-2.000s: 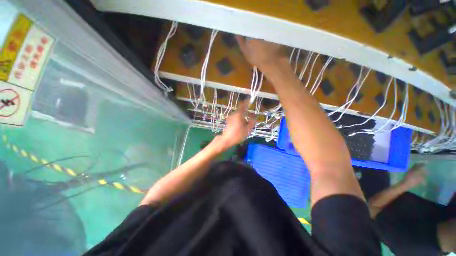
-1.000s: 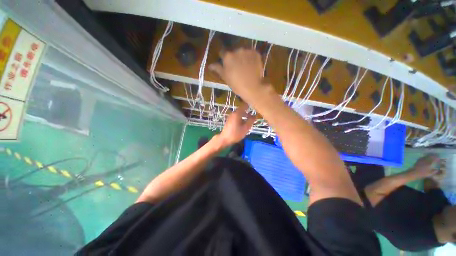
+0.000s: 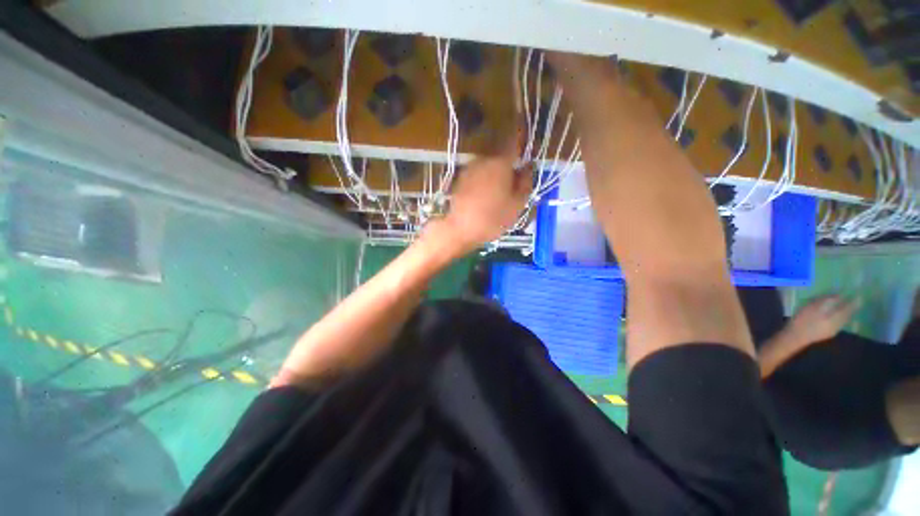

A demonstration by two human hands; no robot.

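My left hand (image 3: pixel 488 200) is at the lower shelf edge rail (image 3: pixel 375 154), among the hanging white cables (image 3: pixel 448 106); its fingers are blurred, and I cannot tell what it holds. My right hand (image 3: pixel 585 81) reaches up under the upper white rail (image 3: pixel 424 25); its fingers are hidden or blurred there. The yellow-brown rack shelf (image 3: pixel 424 96) behind the cables carries rows of dark squares. Some at the left, such as this black block (image 3: pixel 389 100), look raised.
A blue tray (image 3: pixel 793 242) with black adapters and pale bare areas sits below the shelf, partly behind my right arm. A ribbed blue crate (image 3: pixel 565 312) is below it. Another person's hand (image 3: pixel 822 320) is at the right. A glass panel (image 3: pixel 182 232) stands at the left.
The view has shifted rightward along the rack. My right hand has moved from the open shelf front up to the upper rail. My left hand has moved up to the lower rail.
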